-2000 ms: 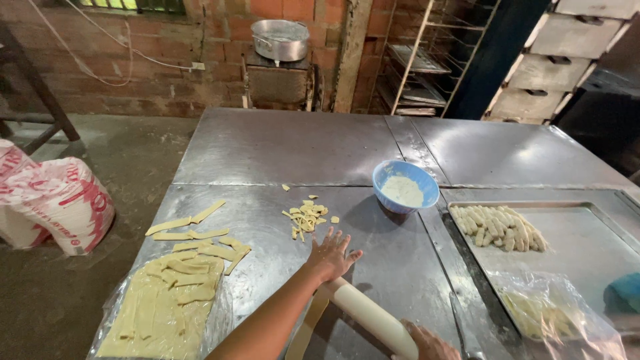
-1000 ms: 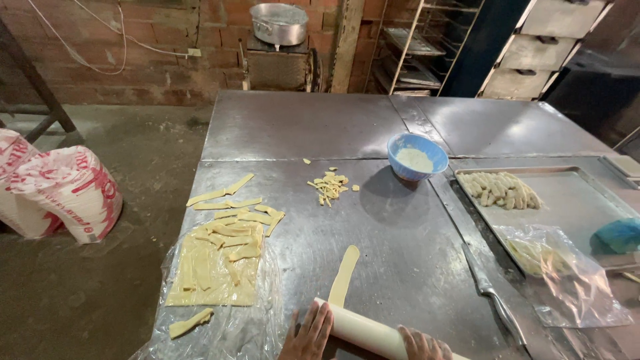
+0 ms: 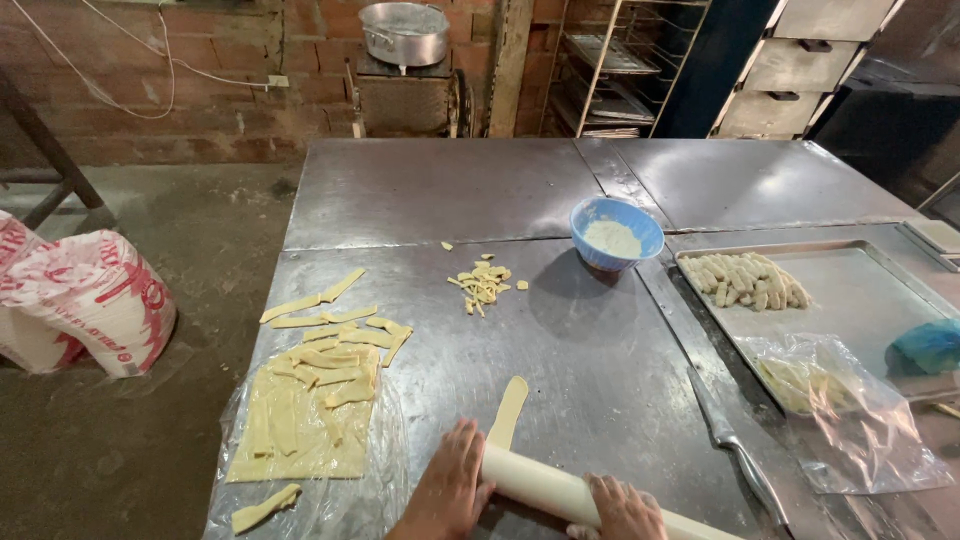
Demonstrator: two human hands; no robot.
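Observation:
A pale rolling pin (image 3: 540, 486) lies across a narrow strip of dough (image 3: 510, 409) near the front of the metal table. At the pin's left end rests my left hand (image 3: 452, 474), fingers extended against it. My right hand (image 3: 621, 510) lies over the pin farther right, fingers curved on it. To the left, a dough sheet (image 3: 281, 420) with cut strips lies on clear plastic. Small dough scraps (image 3: 484, 285) are heaped beyond the pin, beside a blue bowl (image 3: 637, 244) of white flour. Whether either hand grips the pin firmly is partly hidden.
A knife (image 3: 739, 446) lies right of the pin. Beyond it a metal tray (image 3: 847, 319) holds rolled dough pieces (image 3: 746, 281), a plastic bag (image 3: 862, 427) overhanging its edge and a blue bundle (image 3: 930, 346). Printed sacks (image 3: 112, 300) stand on the floor at left.
Two seconds ago my left hand was spread above the pin's upper end; it now rests at the pin's left end. The pin has turned to a flatter angle. The view has shifted.

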